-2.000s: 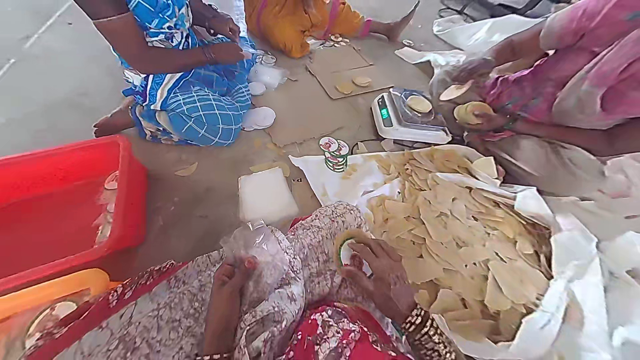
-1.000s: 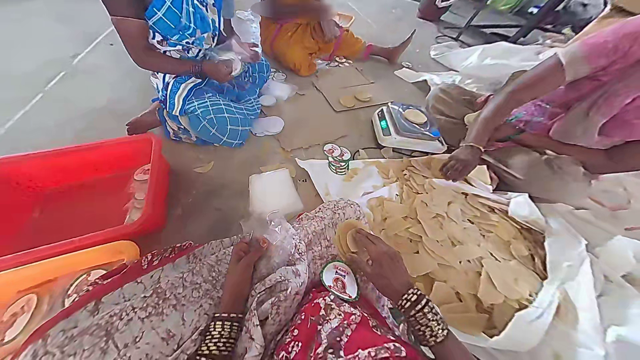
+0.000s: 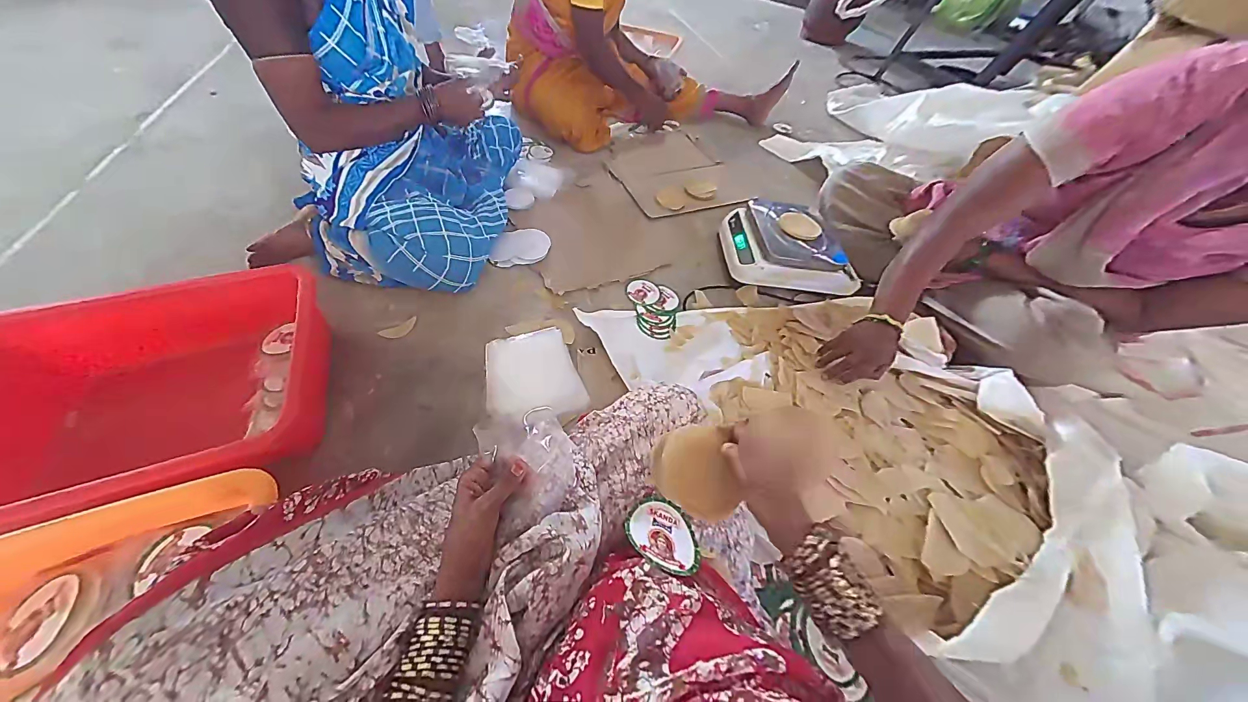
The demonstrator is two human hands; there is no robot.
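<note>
My left hand (image 3: 487,487) pinches the edge of a clear plastic bag (image 3: 546,458) above my patterned cloth. In my right hand (image 3: 770,478) is a stack of thin round tan discs (image 3: 694,472), held over the near left edge of the disc pile; part of this hand is blurred. A round printed label (image 3: 663,536) with a green rim lies on my lap just below the stack. Beyond my hands, a large heap of flat tan discs (image 3: 936,487) rests on white sheeting (image 3: 1092,546).
A co-worker's hand (image 3: 860,349) touches the heap. Past it stands a digital scale (image 3: 788,249) bearing a disc. A red tub (image 3: 312,370) and an orange tub (image 3: 234,487) are at left. A white stack of sheets (image 3: 534,372) and printed labels (image 3: 655,308) lie ahead; two people sit beyond.
The printed label, in my right hand two seconds ago, now lies on my lap, and that hand holds tan discs. A co-worker's hand has moved from beside the scale to the heap.
</note>
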